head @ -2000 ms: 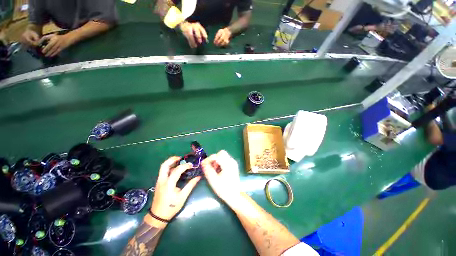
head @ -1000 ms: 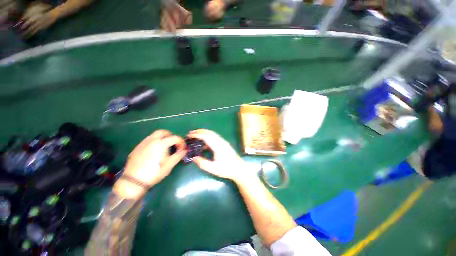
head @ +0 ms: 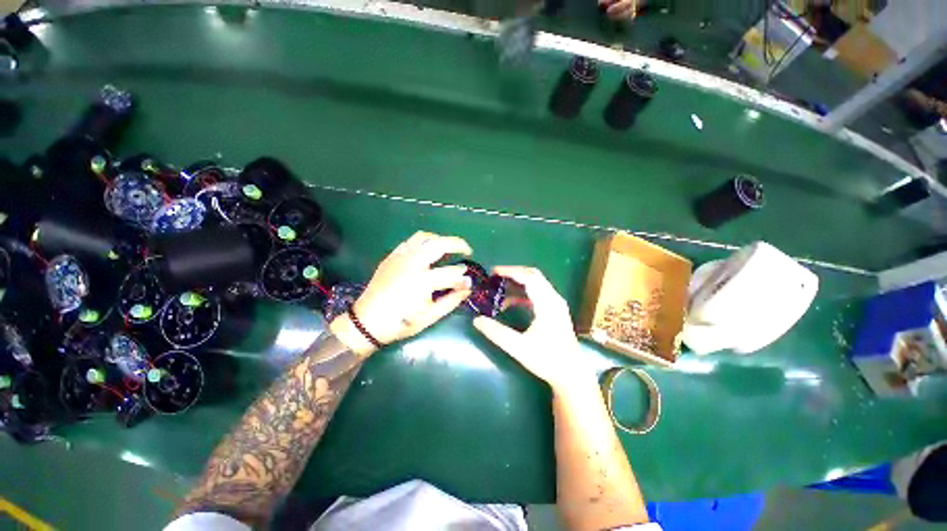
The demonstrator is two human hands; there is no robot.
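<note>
A small dark unit [head: 485,290] with a round black part and bits of red wire is between my two hands, above the green bench [head: 436,415]. My left hand [head: 410,290] holds its left side with thumb and fingers. My right hand [head: 538,327] holds its right side, fingers curled around it. The fingers hide much of the unit, and its details are too small to tell. At left lies a pile of black housings [head: 203,259] with round circuit boards [head: 179,215] on red wires and green-yellow dots.
Right of my hands are a tan tray [head: 677,301] of small copper-coloured pieces, a white container [head: 753,301] and a tape roll [head: 652,402]. Black cylinders [head: 573,87] stand on the far strip, one [head: 730,201] nearer. A blue-and-white box [head: 898,337] is at far right.
The view has swung left and down, showing more of the pile. My hands remain together at the unit; my left hand's fingers have spread more across its top.
</note>
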